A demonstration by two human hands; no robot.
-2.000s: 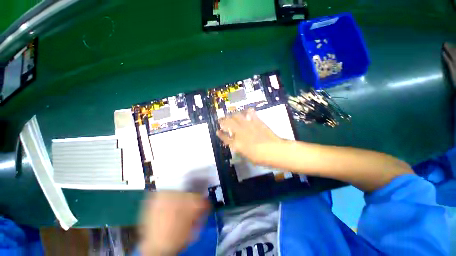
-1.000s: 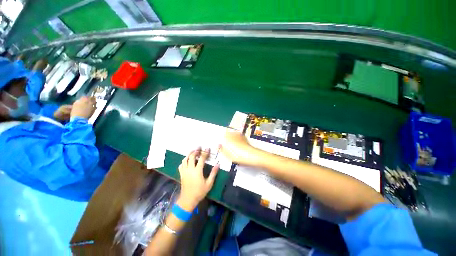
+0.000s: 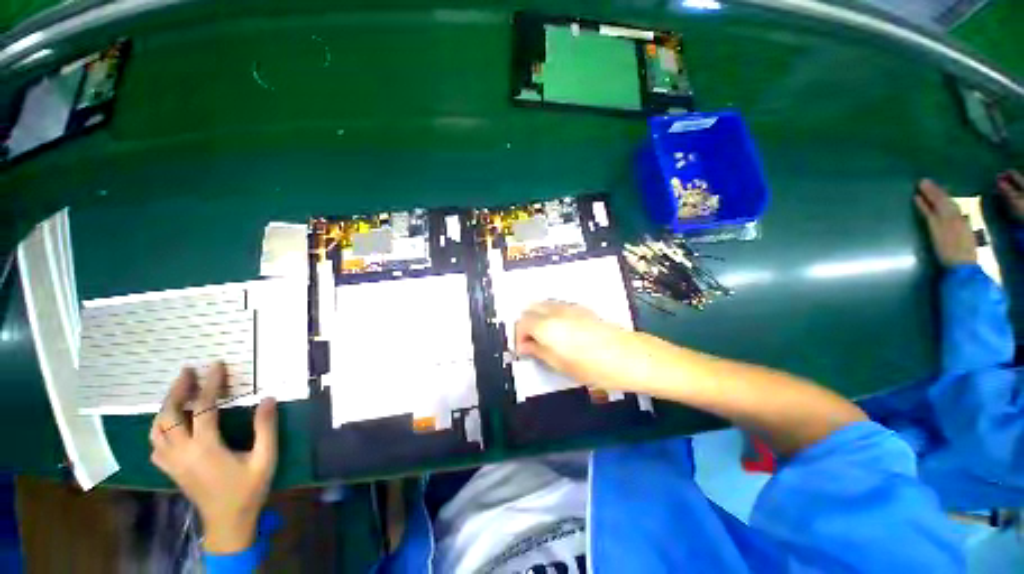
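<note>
Two open tablets lie side by side, the left tablet and the right tablet, circuit boards at their far ends. My right hand is over the right tablet's white area near its left edge, fingers bunched; I cannot tell whether it holds anything. The lined adhesive sheet lies left of the tablets. My left hand is at its near edge, fingers spread, with a thin dark line across the fingers, possibly a strip. A long white liner strip lies at the sheet's left end.
A blue bin with small beige bits stands at the back right, a pile of small wired parts beside it. Another tablet lies behind, and one more far left. Another person's hand works at the right.
The view has swung back to the right. My right hand has moved from the lined sheet to the right tablet. My left hand remains by the sheet, its fingers more spread.
</note>
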